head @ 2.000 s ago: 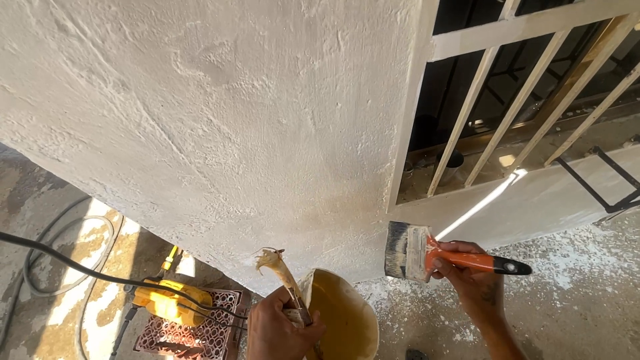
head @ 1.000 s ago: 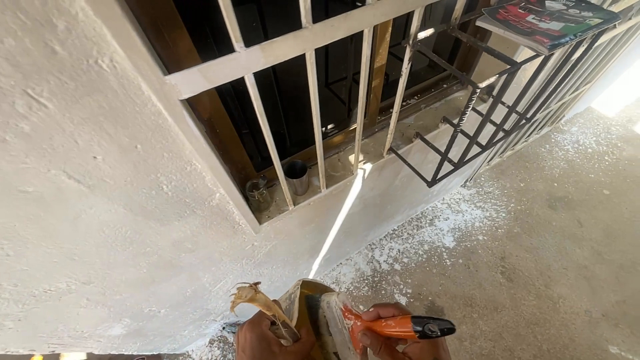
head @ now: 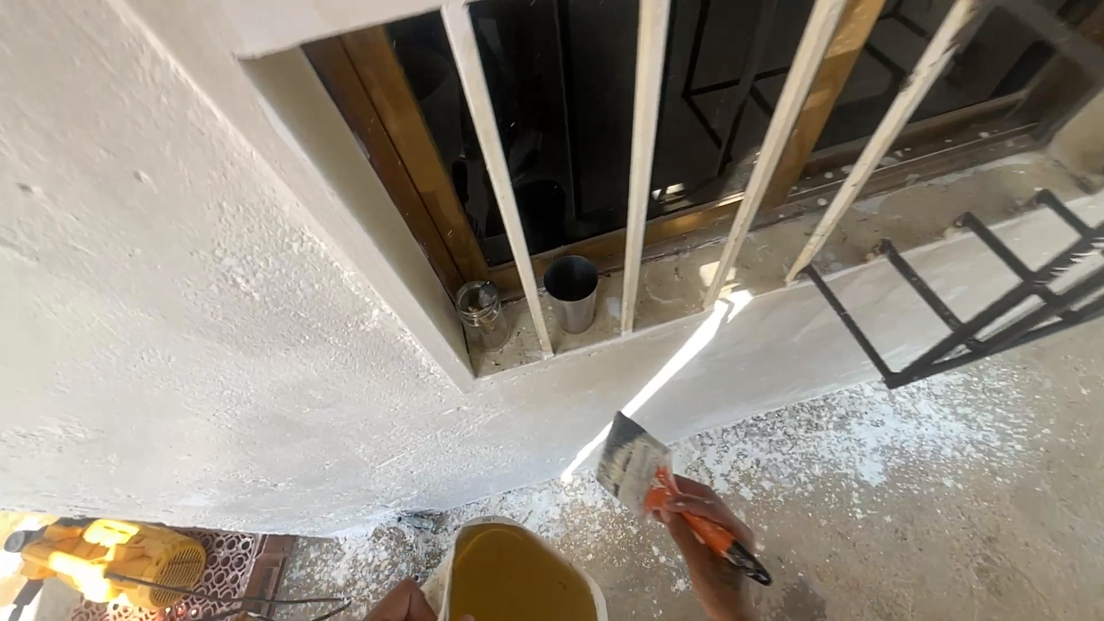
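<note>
My right hand (head: 709, 535) grips the orange handle of a wide paintbrush (head: 634, 461). The brush's bristles, with pale residue on them, point up and left, close to the wall under the window; whether they touch it I cannot tell. At the bottom edge, my left hand (head: 405, 601) holds a cut-open container (head: 526, 573) with yellowish-brown liquid in it. Only some fingers of that hand show. The white rough-plastered wall (head: 259, 345) fills the left side, and a bright strip of sunlight crosses it beside the brush.
A metal tumbler (head: 573, 297) and a glass jar (head: 483, 317) stand on the sill behind white window bars (head: 642, 172). A black metal rack (head: 957, 319) juts out at right. Flakes of white material lie on the concrete floor (head: 862, 535). A yellow power tool (head: 121, 561) with a cable rests lower left.
A second ago the brush was at the container; now it is apart from it, up by the wall. The stick-like tool with frayed tip, earlier in my left hand, is out of sight.
</note>
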